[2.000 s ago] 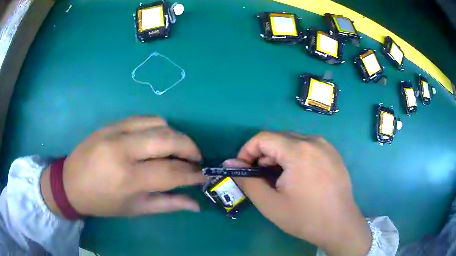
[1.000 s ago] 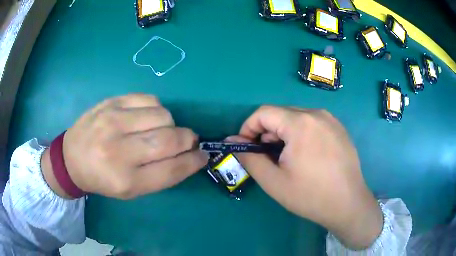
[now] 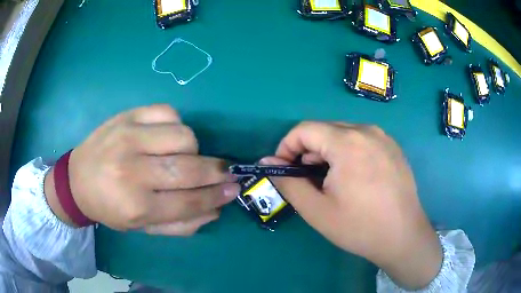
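A black module [image 3: 266, 200] with a pale, yellow-edged battery cell lies tilted on the green mat between my hands. A small dark-centred part sits on its cell. My right hand [image 3: 354, 194] is closed around dark tweezers [image 3: 274, 170] with pale lettering, which lie across the module's upper edge and point left. My left hand [image 3: 154, 174] has its fingertips at the module's upper left edge by the tweezer tips, and a fingertip touches that edge. The exact contact of the tips is hidden by my fingers.
A thin pale-blue loop [image 3: 181, 61] lies on the green mat [image 3: 257, 74] beyond my left hand. One module [image 3: 173, 10] is at the top left. Several more, such as the near one [image 3: 371, 76], are spread at the upper right, beside yellow edge tape [image 3: 485, 37].
The view has shifted, so the mat's items sit higher in the picture than at first. My left fingers have changed their bend at the module edge. The tweezers remain in my right hand.
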